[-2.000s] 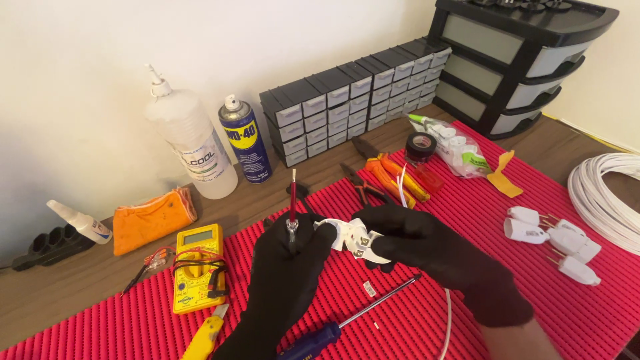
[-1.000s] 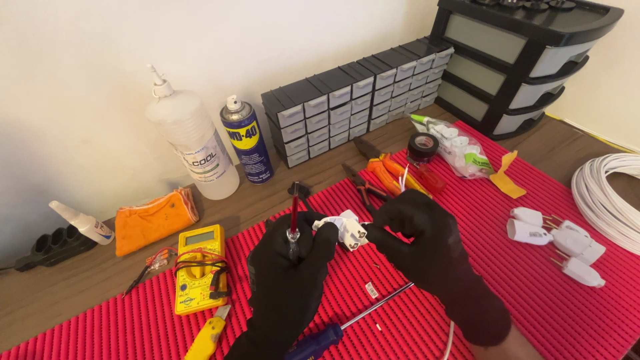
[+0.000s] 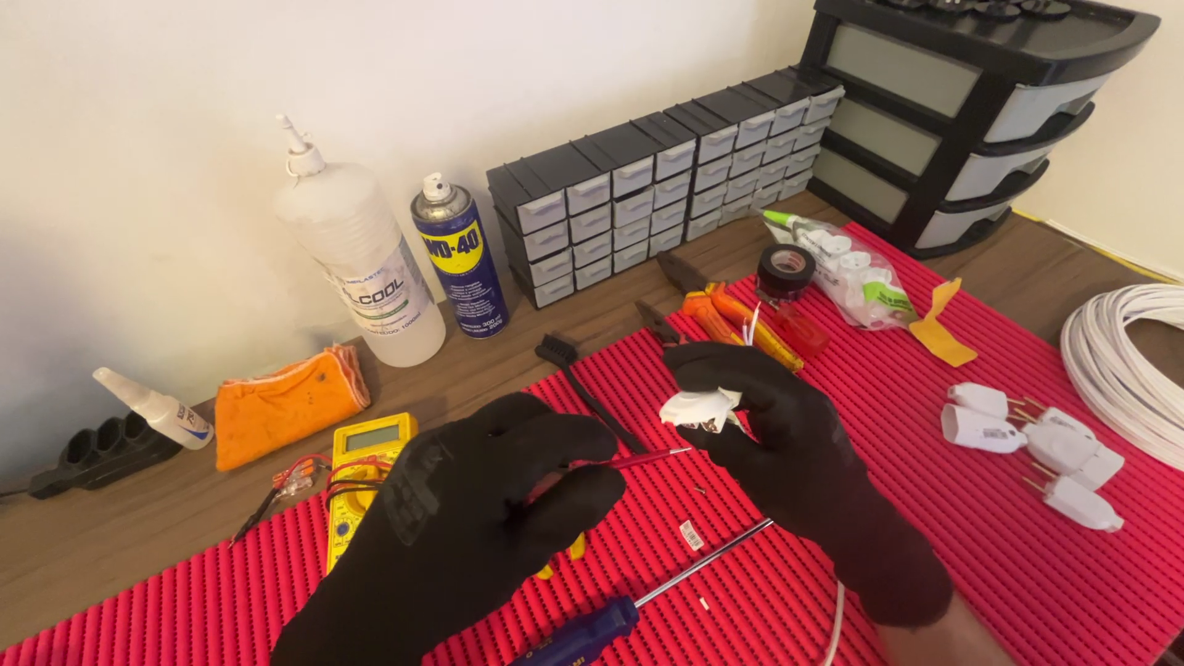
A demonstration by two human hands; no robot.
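Observation:
My left hand, in a black glove, holds a thin screwdriver with a red shaft, its tip pointing right. The screwdriver's handle is hidden in the fingers. My right hand, also gloved, grips a small white plastic electrical fitting; the screwdriver tip is just below it. White wire ends stick up behind my right hand, and a white cable runs down below it. A larger screwdriver with a blue handle lies on the red ribbed mat between and below my hands.
Behind the hands lie a black brush, orange-handled pliers and black tape. White plugs and coiled cable are right. A yellow multimeter, orange cloth, alcohol bottle and WD-40 can stand or lie left.
The red-shafted screwdriver has gone from upright to nearly level in my left hand. The white fitting, earlier between both hands, is now held by my right hand alone.

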